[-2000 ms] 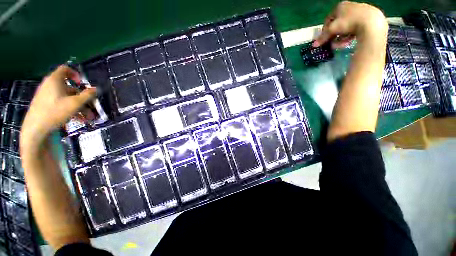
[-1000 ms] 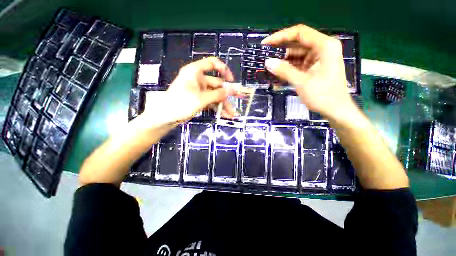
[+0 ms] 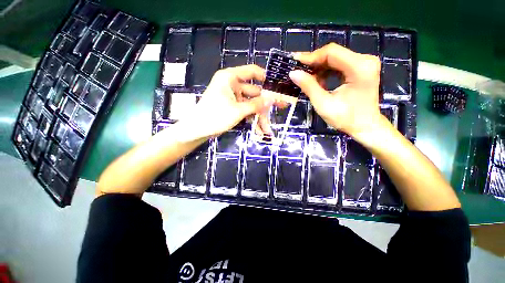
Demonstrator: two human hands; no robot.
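Observation:
My left hand (image 3: 230, 99) holds a thin front housing (image 3: 287, 119) by its left side, tilted above the middle of the blister tray (image 3: 410, 83). Its lower window end looks clear with a light edge. A black keypad (image 3: 278, 71) with rows of white characters lies at the housing's upper end. My right hand (image 3: 346, 85) grips the keypad's right side with thumb and forefinger. Whether the keypad is fully seated cannot be told. The tray's pockets hold more housings; a few show a white half.
A second blister tray (image 3: 83, 94) stands tilted at the left. A loose keypad pile (image 3: 448, 99) lies on the green surface at right. Part of a keypad supply tray (image 3: 497, 166) shows at the far right edge. A pale strip crosses the bench behind.
Both hands came from the sides to the tray's middle, bringing the housing and keypad together. Since one second ago, the keypad has moved from above onto the housing's upper end.

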